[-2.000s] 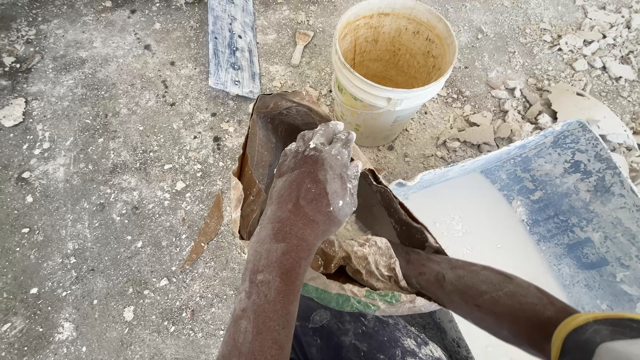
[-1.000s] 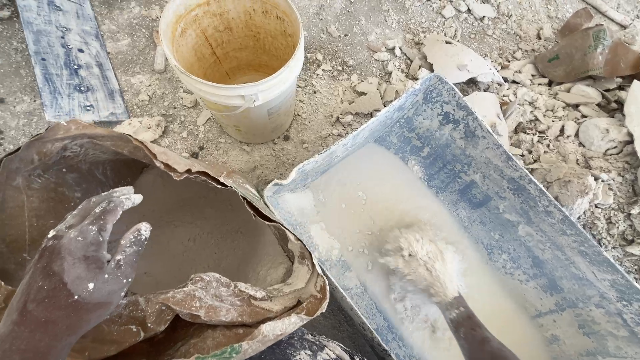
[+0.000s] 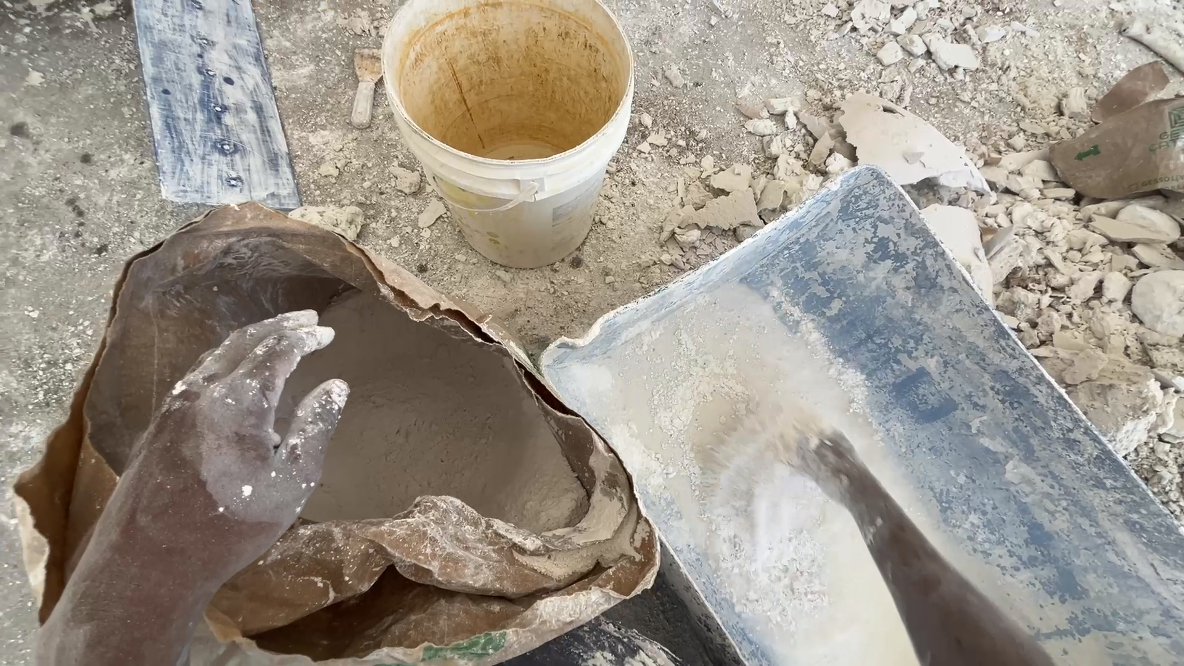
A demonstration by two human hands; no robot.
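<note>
My left hand (image 3: 268, 416), dusted with white powder, hangs with fingers apart over the mouth of an opened brown paper sack (image 3: 435, 555). Pale grey powder (image 3: 435, 416) fills much of the sack. To its right lies a worn blue trough (image 3: 925, 333) with milky liquid (image 3: 860, 592) and clumps of powder in it. Over that mix is my right hand (image 3: 786, 444), blurred by motion amid scattering powder, so its fingers and anything in them cannot be made out.
A white plastic bucket (image 3: 518, 203), stained inside, stands beyond the sack and trough. Behind the sack lie a whitened blue board (image 3: 217, 111) and a small scraper or brush (image 3: 365, 92). Broken plaster pieces (image 3: 1082, 305) and a crumpled brown bag piece (image 3: 1124, 148) lie at the right.
My right hand has gone from the sack to the trough, where powder has dropped into the liquid. My left hand has moved left over the sack's opening. The view has shifted right.
</note>
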